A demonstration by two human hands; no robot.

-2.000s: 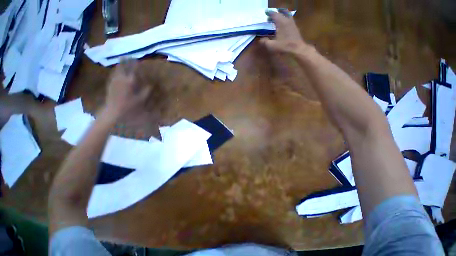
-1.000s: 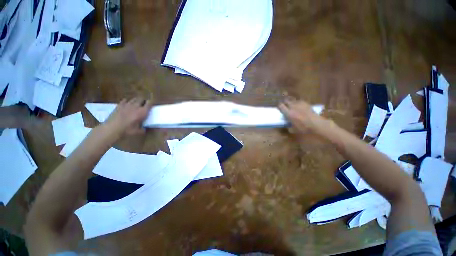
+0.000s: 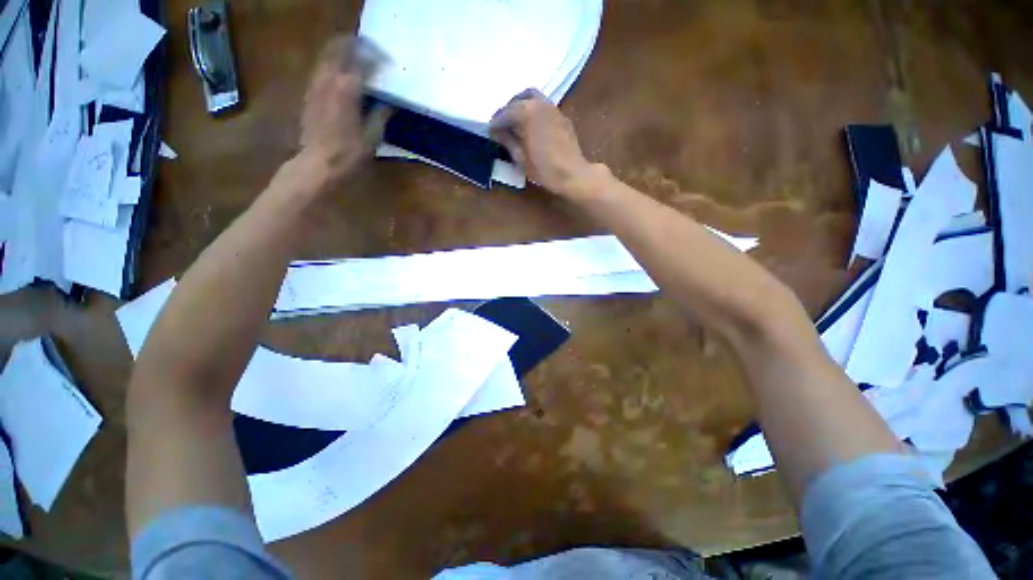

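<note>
A stack of large white paper patterns [image 3: 476, 51] with dark cloth [image 3: 444, 147] at its near edge lies at the top centre, cut off by the frame. My left hand [image 3: 346, 108] is at the stack's left near corner, blurred; its fingertips are unclear. My right hand [image 3: 532, 136] has its fingers closed on the stack's near edge. A long narrow white strip [image 3: 453, 275] lies across the table below the hands, partly under my right forearm.
Curved white pieces [image 3: 374, 453] over dark cloth lie near the front. A heap of white and dark pieces [image 3: 108, 159] is at the left, beside a metal weight [image 3: 213, 57]. Another heap [image 3: 906, 306] lies at the right. Loose white pieces [image 3: 48, 425] are at the lower left.
Both hands have let go of the long strip, which lies on the table, and moved up to the stack. Dark cloth now shows at the stack's near edge.
</note>
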